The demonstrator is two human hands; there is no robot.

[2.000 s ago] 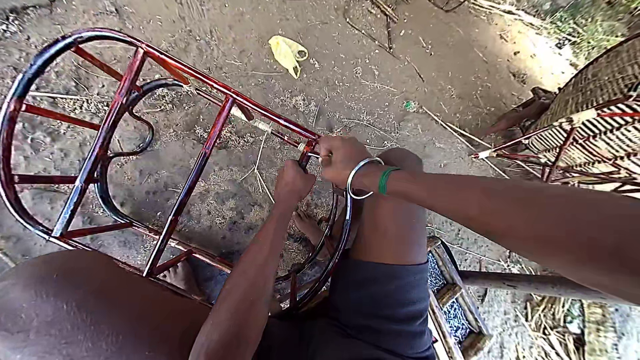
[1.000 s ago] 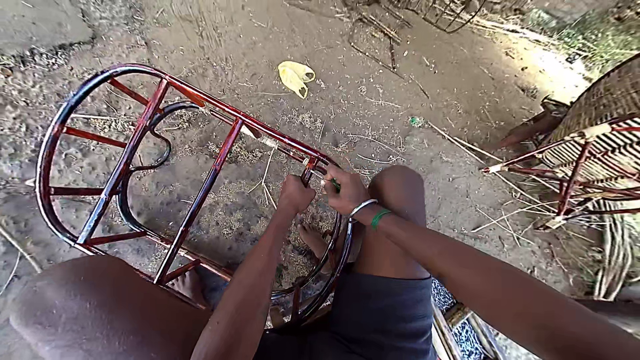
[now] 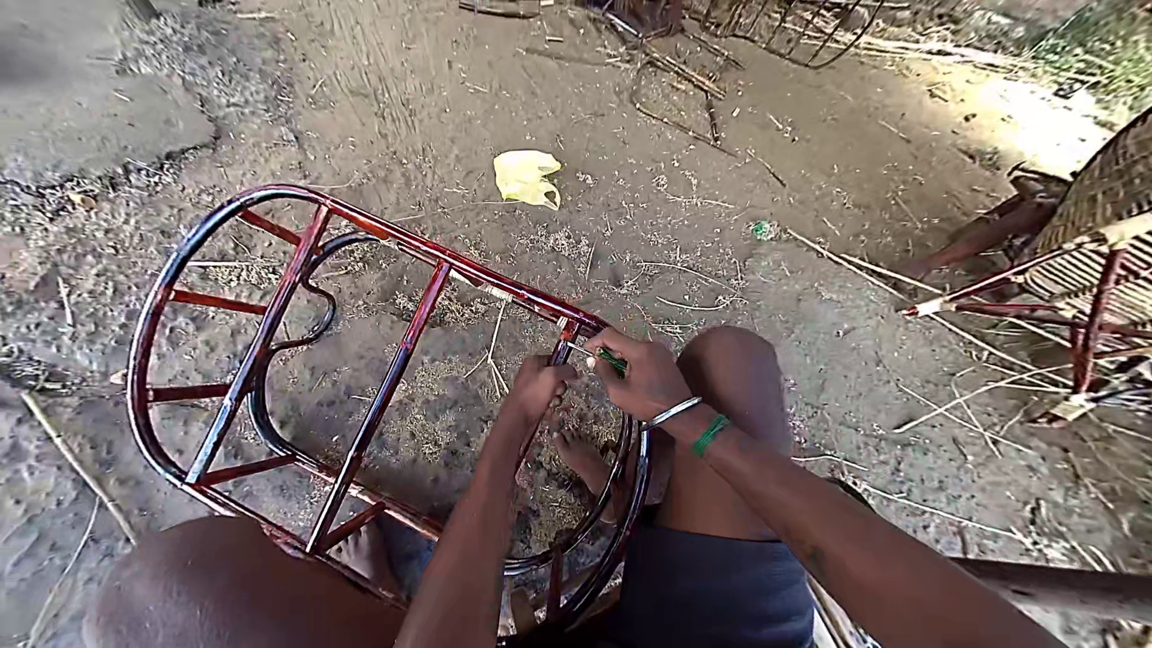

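Observation:
A glossy dark-red cane furniture frame [image 3: 405,346] with rounded ends and several crossbars lies tilted across my legs. My left hand [image 3: 540,387] is closed around one of its crossbars, just below where the bar meets the upper rail. Right beside it, my right hand [image 3: 634,373] grips a small tool with a green handle [image 3: 612,362]; its thin metal shaft points at the crossbar near the joint. Pale binding strip [image 3: 565,326] shows at that joint. My right wrist bears a metal bangle and a green thread band.
A yellow plastic bag [image 3: 528,177] lies on the bare ground beyond the frame. At the right, a woven cane chair [image 3: 1102,261] stands with another person's leg [image 3: 990,229] behind it. Cane strips [image 3: 981,342] are scattered nearby. More cane pieces [image 3: 679,76] lie at the top.
The view has shifted, with more ground showing at the top. Both hands stay at the same joint of the frame; the right hand has turned somewhat around the tool.

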